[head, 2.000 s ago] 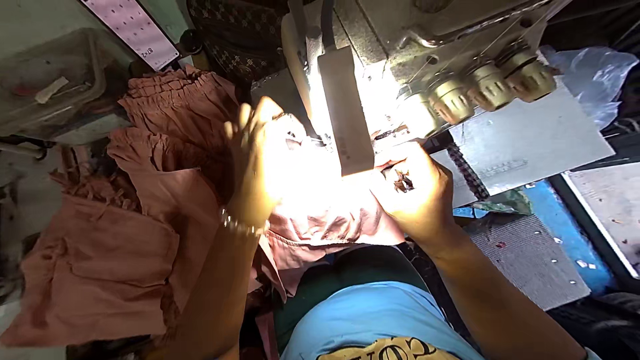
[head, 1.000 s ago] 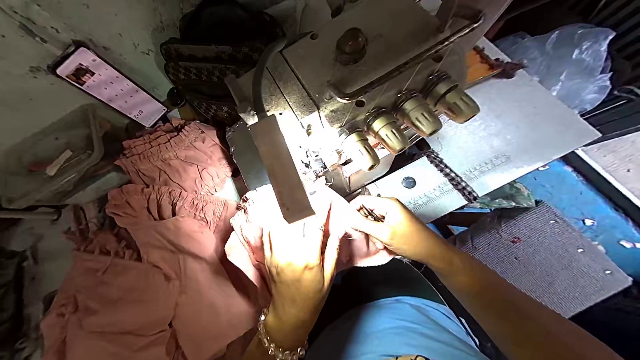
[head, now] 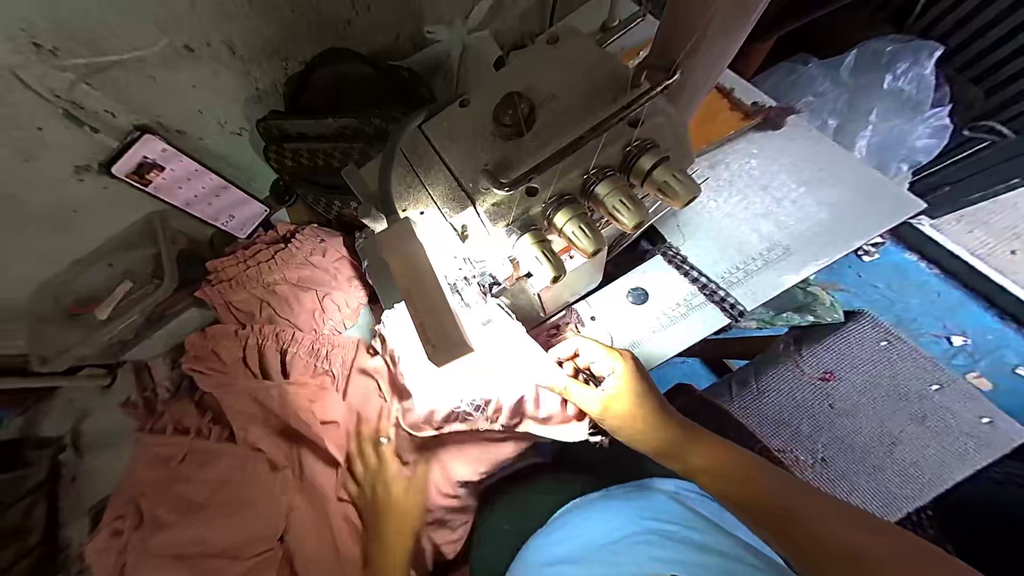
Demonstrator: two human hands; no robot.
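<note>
Pink fabric with gathered edges lies heaped at the left and runs under the needle area of an overlock-type sewing machine. The lamp light washes out much of the cloth there. My left hand, slightly blurred, rests on the fabric with its fingers spread. My right hand pinches the fabric's right edge beside the machine bed and also has a small dark metal tool in its curled fingers, mostly hidden. A flat bar-shaped lamp or guard hangs over the cloth.
A phone leans near the wall. Thread tension knobs line the machine's front. A clear plastic box is at left, a plastic bag at upper right. A metal plate and grey mesh mat lie at right.
My left hand has moved from beside the bar, on the brightly lit cloth, back and left toward my body. My right hand stays at the fabric's right edge. The view has shifted.
</note>
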